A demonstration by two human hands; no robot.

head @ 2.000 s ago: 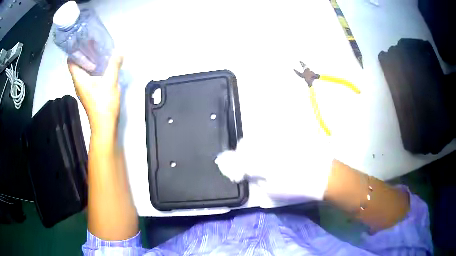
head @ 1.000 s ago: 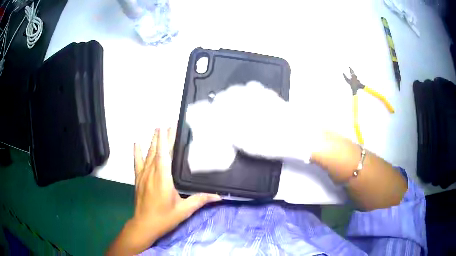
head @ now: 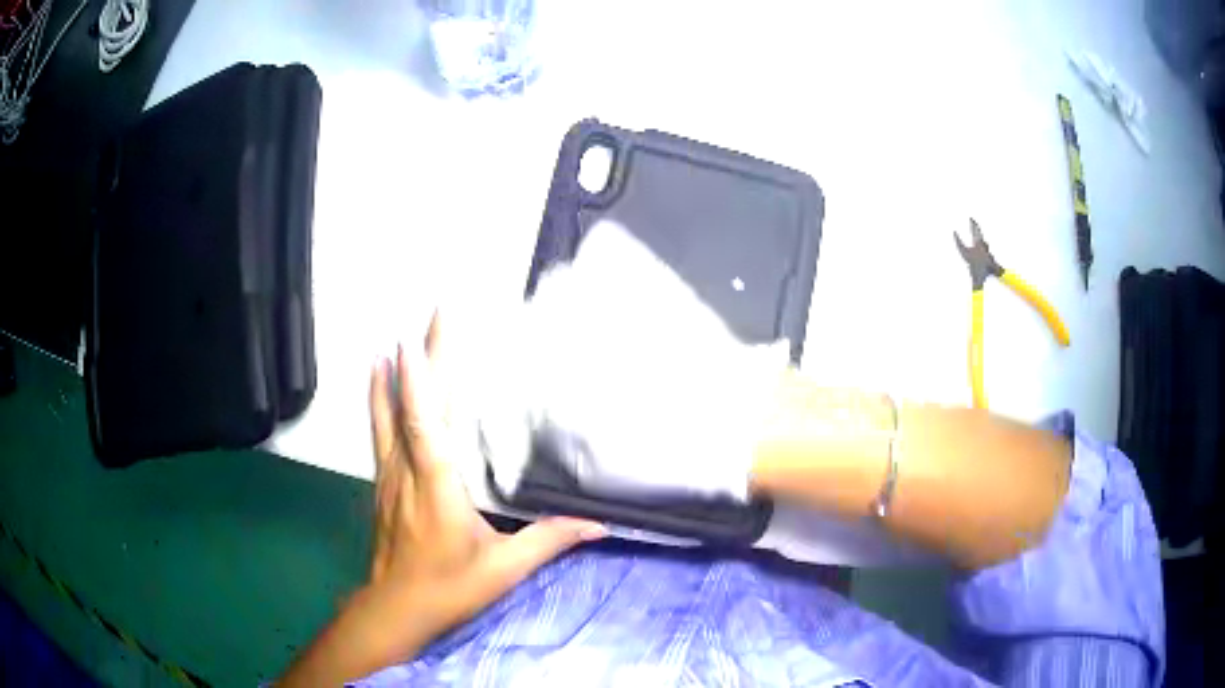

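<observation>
A black tablet case (head: 712, 215) lies on the white table, slightly tilted, its oval opening at the upper left. My right hand (head: 658, 390), in a white glove, lies over the case's left and middle part. A white cloth seems to be under it, but cloth and glove blend, and the fingers cannot be told apart. My left hand (head: 437, 497) is bare, at the case's lower left, with the thumb along its near edge and the fingers spread on the table.
A clear bottle (head: 481, 51) stands at the far edge, cut off. Black case stacks stand left (head: 202, 269) and right (head: 1175, 403). Yellow-handled nippers (head: 987, 276) lie open right of the case. A yellow-black stick (head: 1076, 188) and a whitish bundle (head: 1110, 94) lie beyond. White cable (head: 121, 34) is far left.
My left hand has let go of the bottle, which now stands on the table, and is at the case's near edge. My gloved hand has moved left across the case. The case is turned slightly.
</observation>
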